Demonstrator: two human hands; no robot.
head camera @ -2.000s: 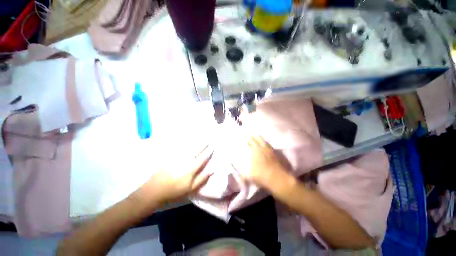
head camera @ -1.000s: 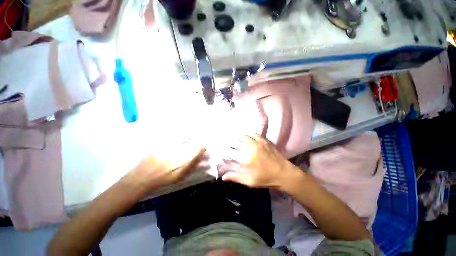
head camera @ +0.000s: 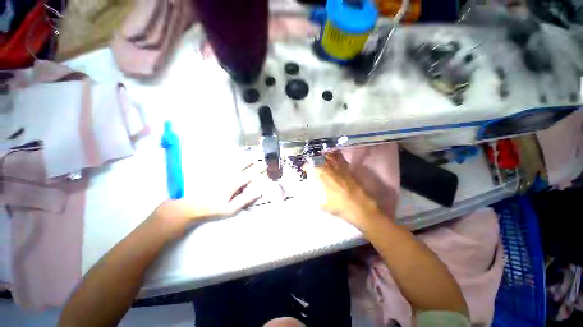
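The white sewing machine [head camera: 396, 83] spans the upper right, with its presser foot and needle area [head camera: 281, 167] near the centre. A pink garment panel [head camera: 380, 169] lies under and right of the machine head; its left part is lost in glare. My left hand [head camera: 233, 195] lies low over the glare-white cloth, left of the presser foot, fingers towards it. My right hand [head camera: 339, 185] is right of the presser foot, fingers up close to the needle area and partly washed out. Whether either hand pinches the cloth is hidden by glare.
A bright blue tool [head camera: 172, 163] lies left on the white table [head camera: 128, 236]. Pink and white pieces [head camera: 54, 128] lie at far left. A black flat rectangle [head camera: 428, 179] lies right. A blue crate [head camera: 519, 255] and pink panels [head camera: 466, 246] are below right. A dark maroon cone [head camera: 236, 38] hangs above.
Both hands have moved from the table's front edge up to the presser foot, and the cloth has gone with them. The yellow pot and maroon cone show fully again as the view shifted.
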